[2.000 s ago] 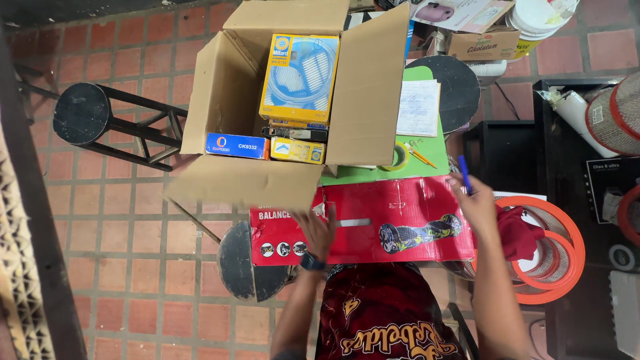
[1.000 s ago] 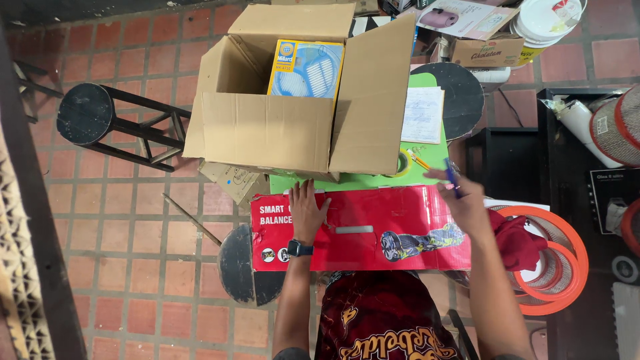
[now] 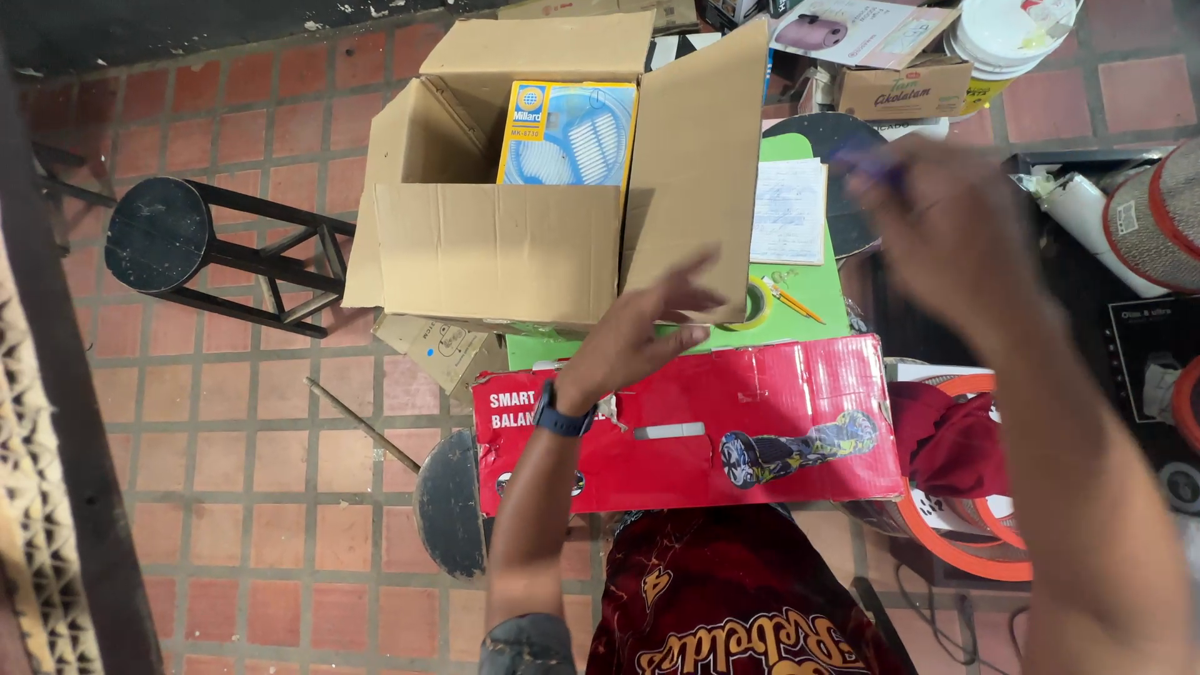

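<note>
An open cardboard box (image 3: 502,248) stands at the upper middle, with a blue and yellow Millard filter box (image 3: 567,136) inside. My left hand (image 3: 647,328), fingers apart and holding nothing, is over the red hoverboard box (image 3: 689,445), by the carton's lower right flap. My right hand (image 3: 947,225), blurred, is raised at the right with a blue pen (image 3: 877,169) in its fingers. Between the hands, a green board (image 3: 797,319) carries papers (image 3: 789,211), a roll of yellow tape (image 3: 752,305) and an orange pencil (image 3: 799,306).
A black stool (image 3: 159,234) lies at the left on the tiled floor. Round orange-rimmed filters (image 3: 966,553) and a dark red cloth (image 3: 956,450) are at the right. White buckets (image 3: 1008,37) and cartons stand at the upper right. A thin stick (image 3: 361,422) is at the lower left.
My left hand has moved right from the red box's upper left edge. My right hand has risen with the pen. The carton's near flap hung lower two seconds ago and now stands up.
</note>
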